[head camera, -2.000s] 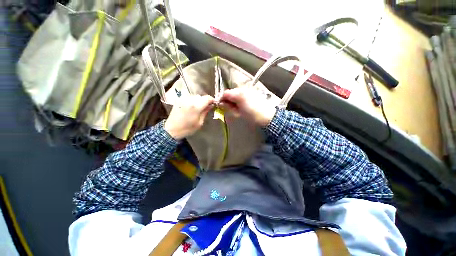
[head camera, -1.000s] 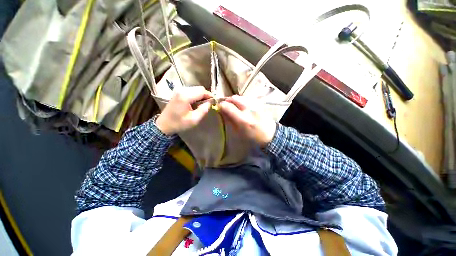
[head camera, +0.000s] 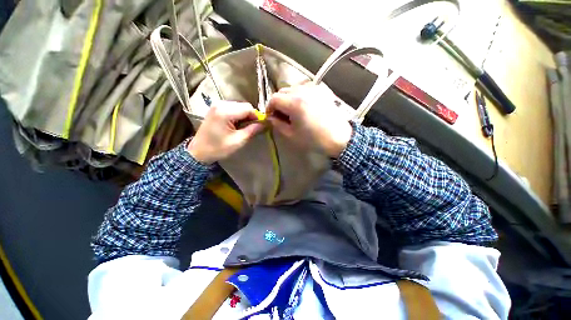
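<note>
A beige tote bag (head camera: 247, 172) stands open-topped in my lap, its beige handles (head camera: 164, 59) spread to both sides. A yellow trim line (head camera: 276, 164) runs down its near side seam. My left hand (head camera: 226, 132) and my right hand (head camera: 308, 119) meet at the near top edge, at the top of that seam. They pinch the yellow trim end (head camera: 260, 116) between their fingertips. An upright inner divider (head camera: 262, 78) shows in the opening. The fingertips hide part of the edge.
Beige bags with yellow lines (head camera: 47, 75) are heaped at left. On the pale worktable (head camera: 532, 144) at right lie a red strip (head camera: 426, 100), a hammer (head camera: 466, 65) and a small dark tool on a cord (head camera: 483, 115). Folded beige pieces (head camera: 559, 144) are at the far right.
The view has shifted slightly. Both hands stay at the same seam top; my right hand has risen a little above the edge, and the yellow end shows more sideways between the fingertips.
</note>
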